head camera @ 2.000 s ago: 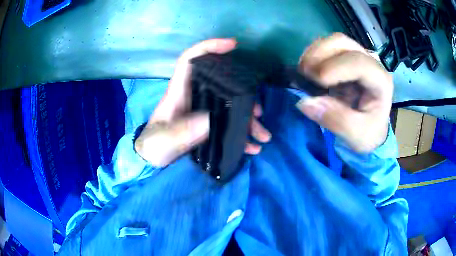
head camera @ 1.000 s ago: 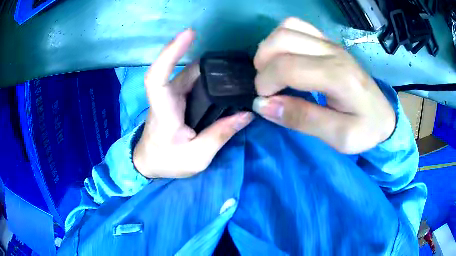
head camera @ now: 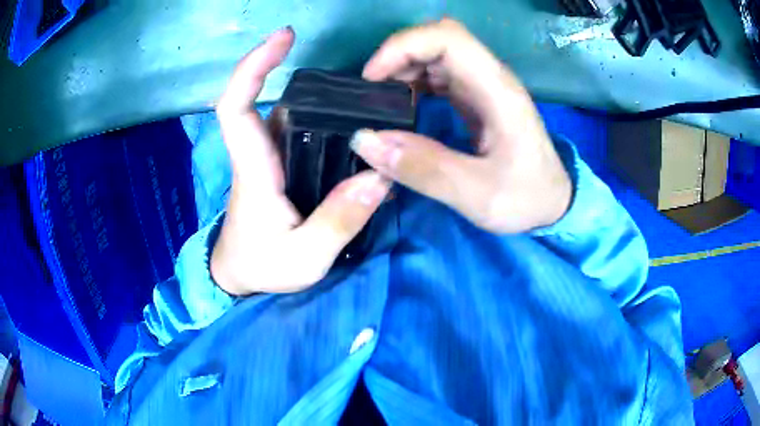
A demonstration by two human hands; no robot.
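A black housing (head camera: 317, 162) with slotted sides is held upright in front of my chest, its lower part pointing down towards my coat. A black end piece (head camera: 350, 98) covers its top end. My left hand (head camera: 279, 200) grips the housing from the left, thumb across its near side and index finger raised free of it. My right hand (head camera: 475, 137) is on the right, its thumb on the near edge of the end piece and its curled fingers at the far edge. The lower end of the housing is partly hidden by my left hand.
The green mat (head camera: 167, 71) lies beyond my hands. A blue tray (head camera: 42, 37) is at the far left, black end frames (head camera: 667, 29) at the far right. A black cable (head camera: 683, 106) runs along the bench edge. Below are blue cartons (head camera: 100, 241) and a cardboard box (head camera: 687, 166).
The end piece in my right hand has come onto the housing's top. Both hands and the housing have shifted left, and the housing's slotted side now shows more than a second ago.
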